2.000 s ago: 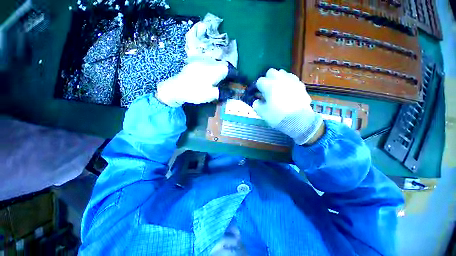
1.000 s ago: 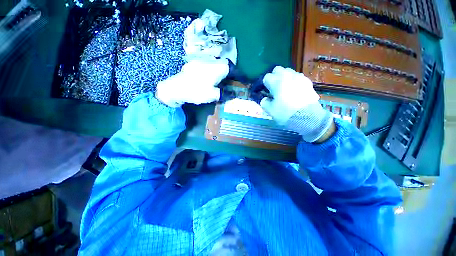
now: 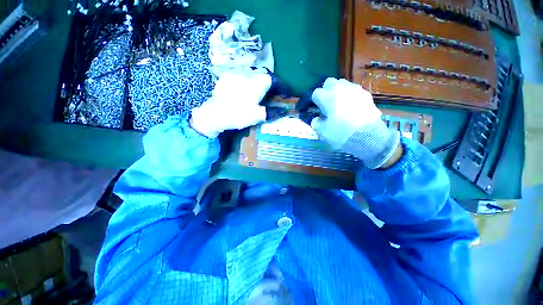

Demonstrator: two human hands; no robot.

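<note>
A silver ribbed heat sink (image 3: 303,152) lies in an orange-brown jig (image 3: 248,156) at the bench's front edge. My left hand (image 3: 233,102), in a white glove with dark fingertips, is at the jig's left end, over its back edge. My right hand (image 3: 348,116), gloved the same way, is over the middle of the jig with its fingers bent down toward the back edge. The fingertips of both hands point toward each other over the jig's back row. They are dark and blurred, so whatever they touch or hold cannot be made out.
A black two-compartment tray of tiny silver screws (image 3: 167,83) stands at the left, with a crumpled cloth (image 3: 241,47) beside it. Stacked orange-brown boards with dark component rows (image 3: 426,56) lie behind the jig at the right. A dark slotted plate (image 3: 483,140) lies at the far right.
My right hand has moved slightly right along the jig since the earliest frame. My left hand stays nearly in place. The whole view has shifted slightly.
</note>
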